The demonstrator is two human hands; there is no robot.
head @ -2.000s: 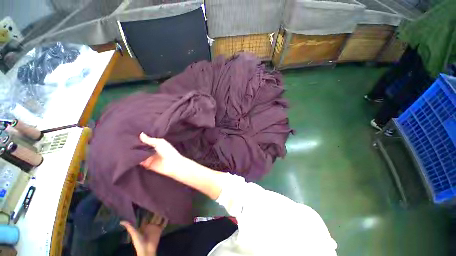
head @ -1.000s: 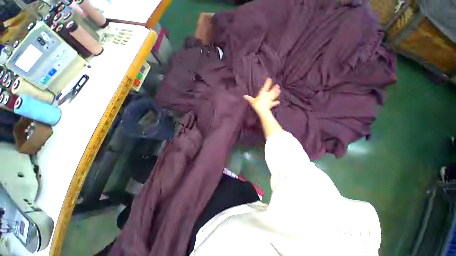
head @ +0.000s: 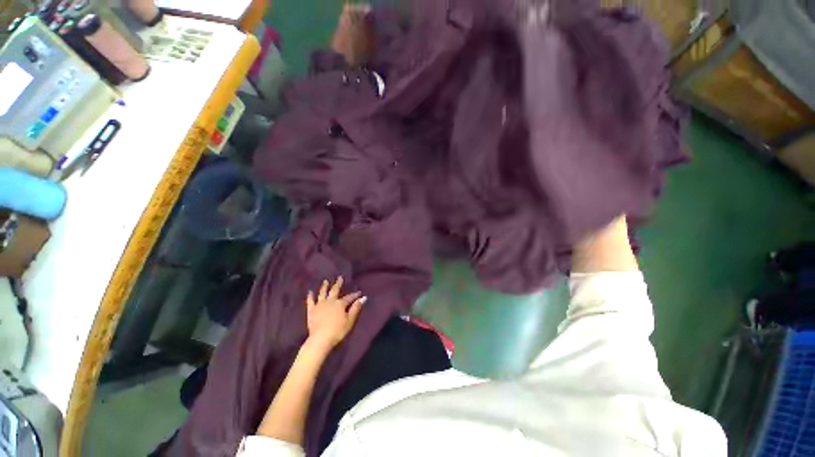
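Plum trousers [head: 295,303] lie over my lap, running down to the lower left. My left hand [head: 331,317] rests flat on them with its fingers apart. A large heap of plum trousers [head: 384,161] fills the top centre. My right arm reaches into the heap; only the wrist [head: 609,245] shows, and the hand is hidden by a raised, motion-blurred fold of plum cloth [head: 581,134]. Its grip cannot be seen.
The white machine table [head: 143,152] with a yellow edge is at left, holding a control panel [head: 45,89], snips [head: 100,143] and a light blue cone [head: 31,193]. A blue crate [head: 791,402] is at lower right, near a person's shoes [head: 755,312].
My left hand has come into view on the lap cloth. My right arm has moved right and its hand has gone behind cloth, which is now raised and blurred.
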